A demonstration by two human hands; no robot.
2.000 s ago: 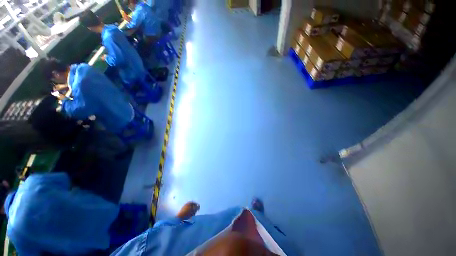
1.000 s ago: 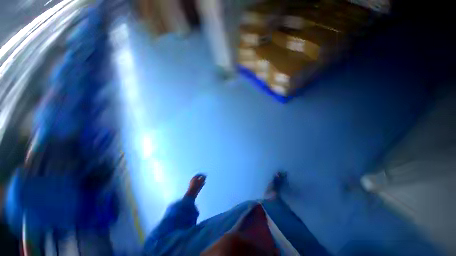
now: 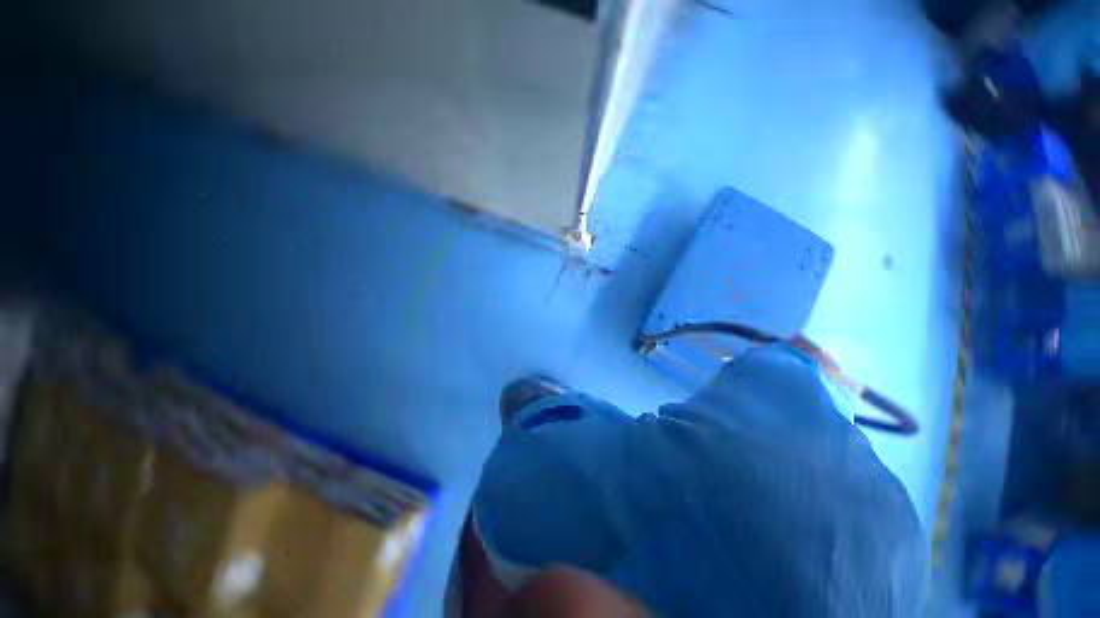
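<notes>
A platform hand truck with a flat blue-grey deck (image 3: 754,268) stands on the floor just ahead, right of centre. Its dark bent handle (image 3: 724,328) arcs over the near end of the deck and runs on to the right. My right hand (image 3: 818,357) is at the handle and appears closed around it; it is small and blurred, and my light blue sleeve covers the arm behind it. My left hand is not in view. My smock (image 3: 712,495) fills the lower middle, with a shoe (image 3: 531,396) showing at its left edge.
Brown cartons (image 3: 181,507) stand on a blue pallet at the lower left. A pale panel (image 3: 458,109) with a white corner post (image 3: 603,133) is at the upper left, close to the deck. Lane tape (image 3: 961,398) runs down the right, with blurred blue stools (image 3: 1007,573) beyond it.
The view has turned around: the cartons are now lower left and the work line is at the right. The hand truck has come into view, with my right hand at its handle.
</notes>
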